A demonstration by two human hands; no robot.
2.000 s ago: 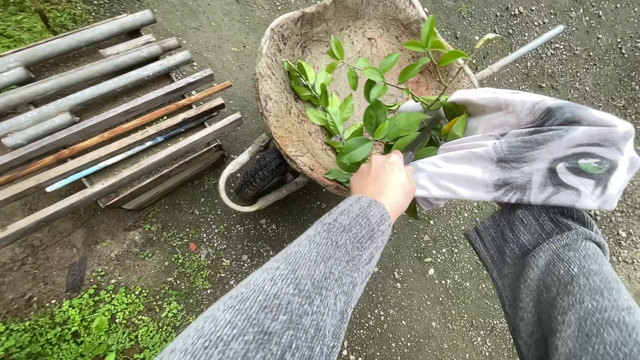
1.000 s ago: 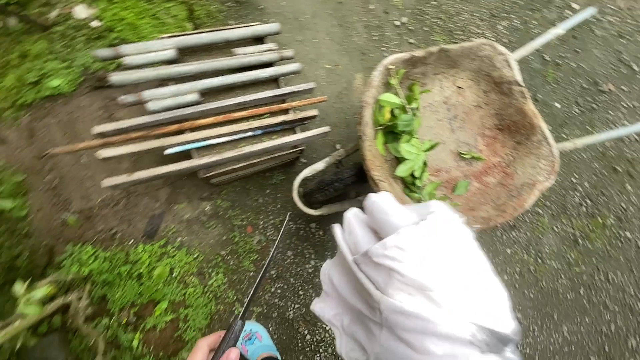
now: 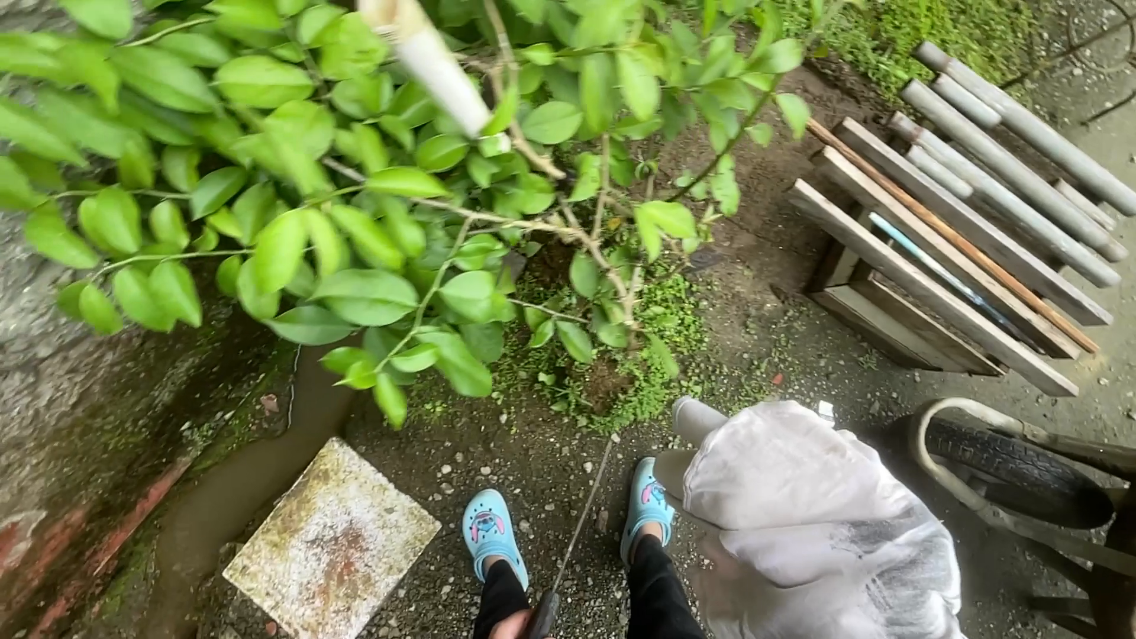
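At the bottom edge my left hand (image 3: 511, 626), mostly cut off by the frame, grips the dark handle of a long, thin-bladed knife (image 3: 581, 524). Its blade points up between two light-blue clogs. A white cloth (image 3: 799, 532) with a grey print covers my right hand at the lower right; the fingers are hidden, so their hold cannot be seen. Above both hands spreads a leafy green shrub (image 3: 364, 297), its thin woody stems rising from a weedy patch. A pale pole or pipe (image 3: 444, 80) slants down among the leaves at the top.
A stained square slab (image 3: 333, 541) lies left of my feet, beside a muddy channel and a mossy wall. At the upper right is a rack of wooden slats and grey pipes (image 3: 1003, 169). The wheelbarrow's wheel (image 3: 1021, 470) and curved metal frame stand at the right.
The view has swung from the wheelbarrow to the shrub. Two seconds ago my left hand was at leafy cuttings over the barrow; one second ago it held the knife. The cloth stays over my right hand.
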